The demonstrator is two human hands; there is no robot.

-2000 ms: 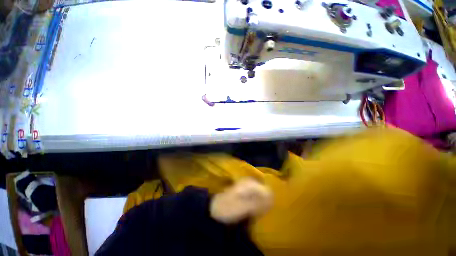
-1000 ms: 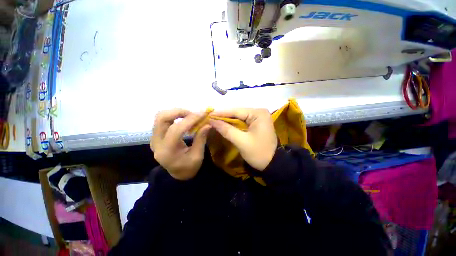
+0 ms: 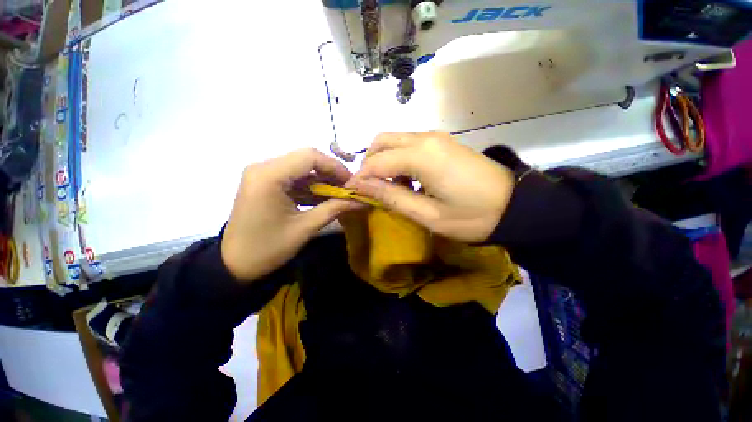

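A mustard-yellow garment piece (image 3: 400,247) hangs from my fingers over the table's front edge and down toward my lap. My left hand (image 3: 276,210) pinches a narrow folded edge of it between thumb and fingers. My right hand (image 3: 441,185) pinches the same edge just to the right, its fingertips close to the left ones. The white sewing machine (image 3: 503,41) with "JACK" lettering stands behind my hands. Its presser foot area (image 3: 375,72) has no cloth under it. More yellow cloth shows below my left forearm.
Red and orange-handled scissors (image 3: 680,119) lie at the right end of the white table (image 3: 190,107). Magenta cloth (image 3: 734,115) is at the far right. A cardboard box (image 3: 97,350) with black, white and pink pieces stands at the lower left.
The yellow cloth has come from a blurred sweep at the right to between both hands. Since a second ago, my right hand has moved slightly up, and more cloth hangs below the hands.
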